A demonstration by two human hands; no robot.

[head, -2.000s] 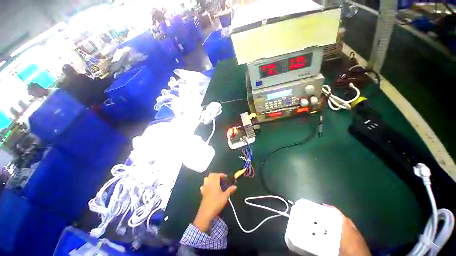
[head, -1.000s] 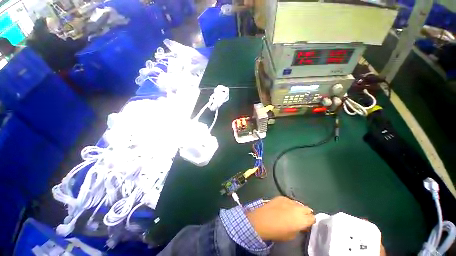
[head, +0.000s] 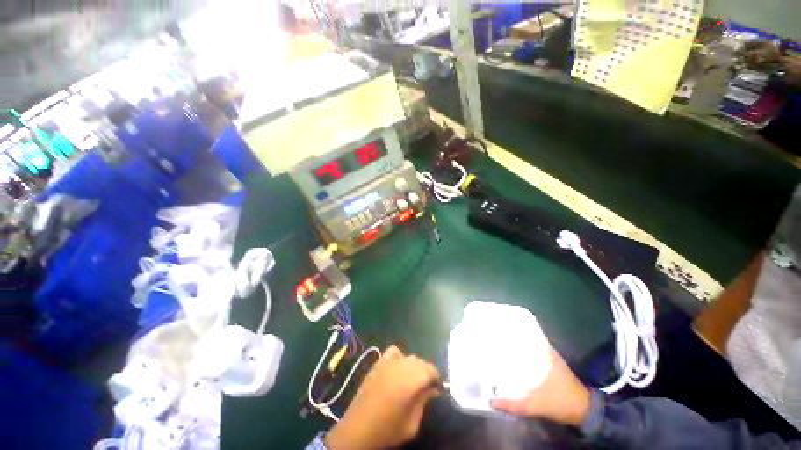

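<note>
My right hand (head: 549,387) grips a white power cube (head: 496,352) from its right and lower side, above the bench. My left hand (head: 393,395) is at the cube's left side, its fingers closed on a small plug end at the cube; the plug itself is mostly hidden. A thin white USB lead (head: 314,373) loops left of my left hand. A small board with a red glow (head: 307,288) stands on the green bench, with coloured wires (head: 343,322) running down from it. The grey electronic load (head: 369,211) sits under the meter with red digits (head: 351,163).
A black power strip (head: 527,230) lies at right with a plug in it and a coiled white cord (head: 634,334). White cubes with cords (head: 189,338) are heaped at left. A yellow sheet (head: 637,48) hangs at the upper right. A clear plastic bag (head: 773,338) is far right.
The view has swung right. The cube is raised and turned. My left hand has moved from over the lead to the cube's left side. The yellow sheet has come into view.
</note>
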